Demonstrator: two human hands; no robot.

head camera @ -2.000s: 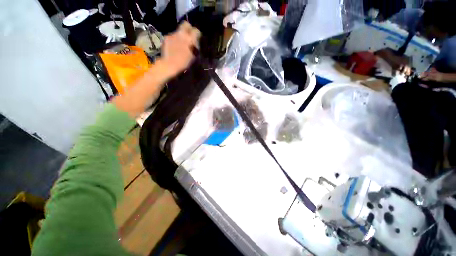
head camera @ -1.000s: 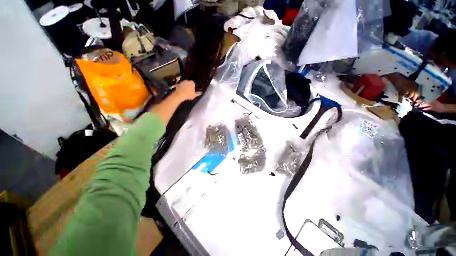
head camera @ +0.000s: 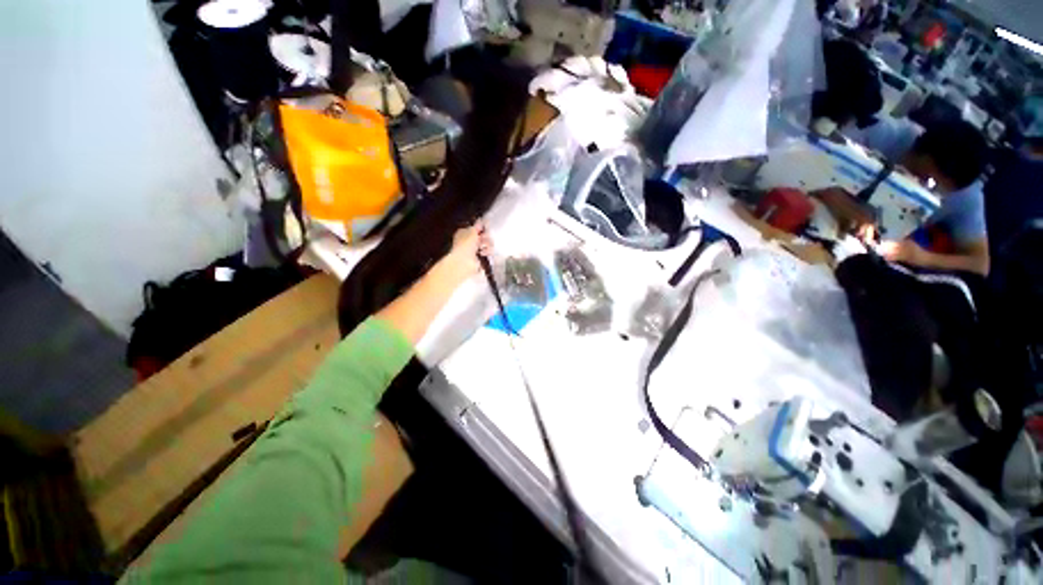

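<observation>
My left hand (head camera: 469,249), bare below a green sleeve, pinches a narrow black webbing strap (head camera: 532,400) beside the strap bundle. The strap runs from my fingertips down across the table to the bottom edge of the picture. The thick dark strap bundle (head camera: 429,223) hangs over the table's left edge. Another black strap (head camera: 654,377) curves over the table to the needle area of the white sewing machine (head camera: 789,451). My right hand is not in view.
Small hardware bags (head camera: 586,291) lie by a blue card (head camera: 520,317) on the white table (head camera: 595,389). Cardboard (head camera: 206,389) is at lower left, an orange bag (head camera: 341,166) at far left. A tub with clear plastic (head camera: 623,211) stands behind. Another person (head camera: 955,206) sits at right.
My left hand has moved from the bundle slightly right and down, and now holds a strap stretched toward the bottom edge. The view has shifted, showing more of the machine.
</observation>
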